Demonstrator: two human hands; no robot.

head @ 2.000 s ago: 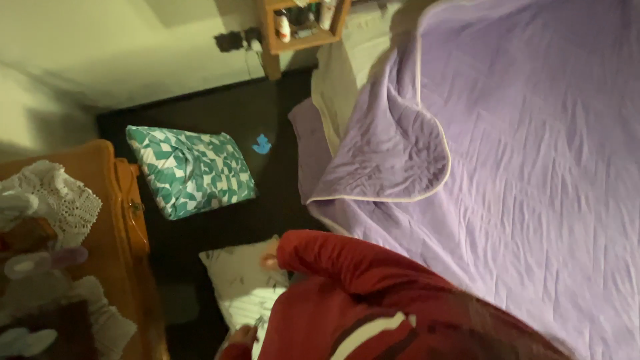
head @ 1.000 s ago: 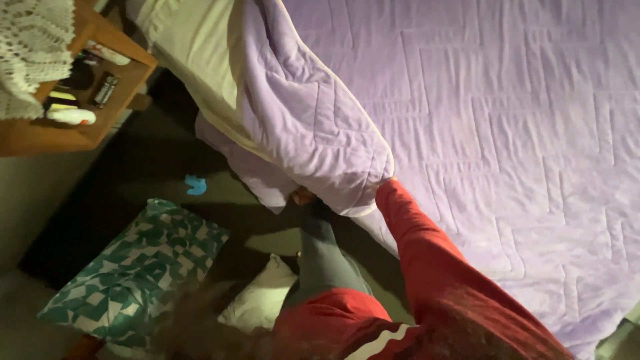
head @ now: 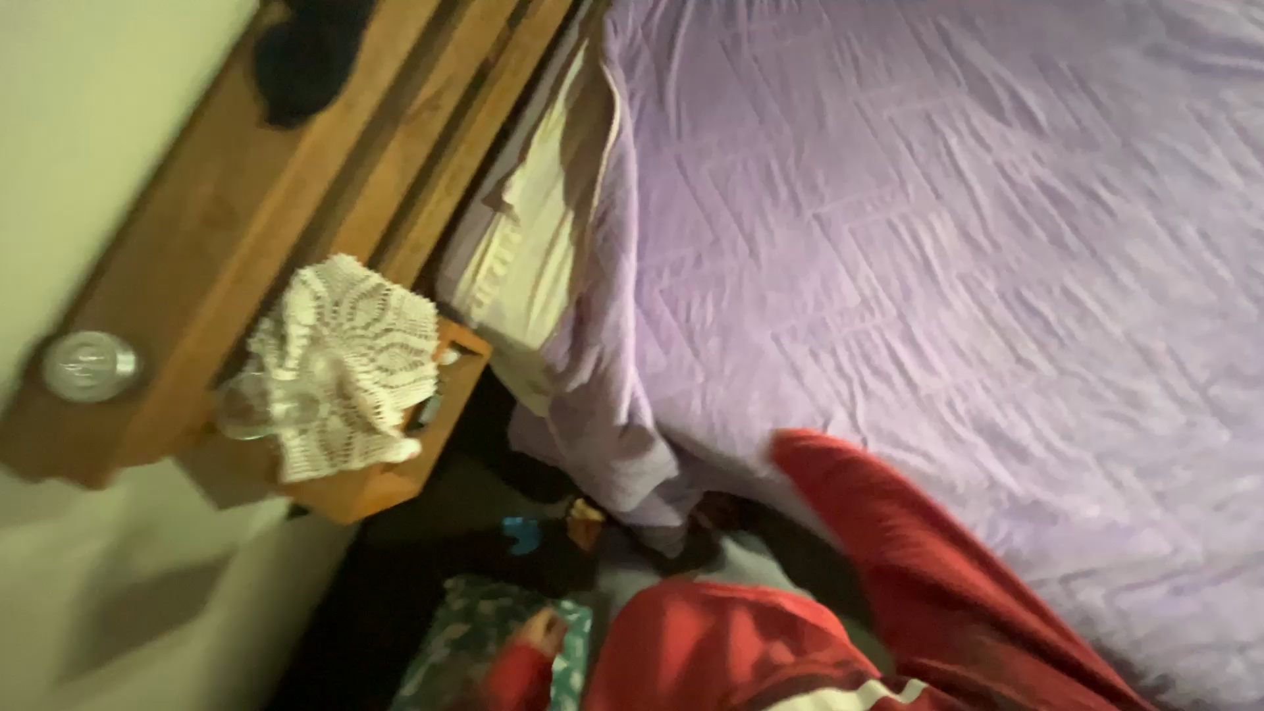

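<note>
The purple quilted bedspread [head: 889, 257] covers most of the bed, its bunched edge hanging down the near side. Against it rests the end of my right sleeve; only a sliver of my right hand [head: 778, 444] shows, with the fingers blurred or hidden. At the bottom, my left hand [head: 541, 632] is over the edge of a green and white patterned pillow [head: 469, 622] lying low beside the bed. Its fingers are blurred, and whether they grip the pillow is unclear. Pale yellow bedding [head: 543, 257] shows between the bedspread and the headboard.
A wooden headboard [head: 267, 247] runs along the wall, with a clear round object [head: 89, 365] and a dark item [head: 306, 59] on it. A crocheted doily [head: 346, 355] drapes the wooden nightstand [head: 380, 489]. On the dark floor are a small blue object [head: 520, 533] and a bare foot [head: 583, 523].
The view has swung to show the headboard. My left hand, out of view a second ago, now shows by the patterned pillow. The bedspread's turned-back fold now hangs in a bunch down the side.
</note>
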